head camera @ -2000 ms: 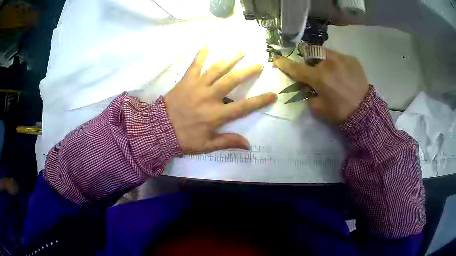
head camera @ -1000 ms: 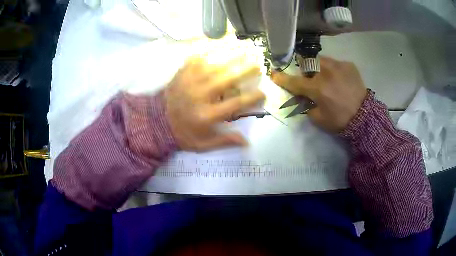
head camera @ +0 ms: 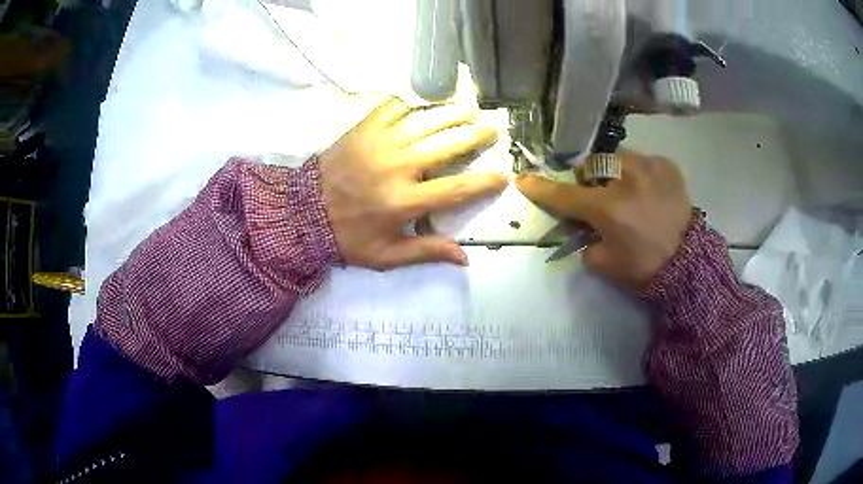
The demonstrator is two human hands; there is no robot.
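Observation:
White fabric lies on the machine table left of the needle, overexposed under the lamp. My left hand rests flat on it, fingers spread, fingertips just left of the presser foot. The presser foot and needle are under the pale machine head. My right hand is right of the foot, its index fingertip just in front of it, and it holds thread snips with dark blades pointing left. The fabric edge near the foot is too bright to tell.
Crumpled white scraps lie at the right of the table. The machine head hangs over the top centre. A printed ruler scale runs along the table front. A yellow rail end is at the left edge.
The fabric that covered the table in front of the needle has moved away, baring the bed seam. My left hand has stayed beside the foot, its fingers shifting slightly. My right hand still holds the snips.

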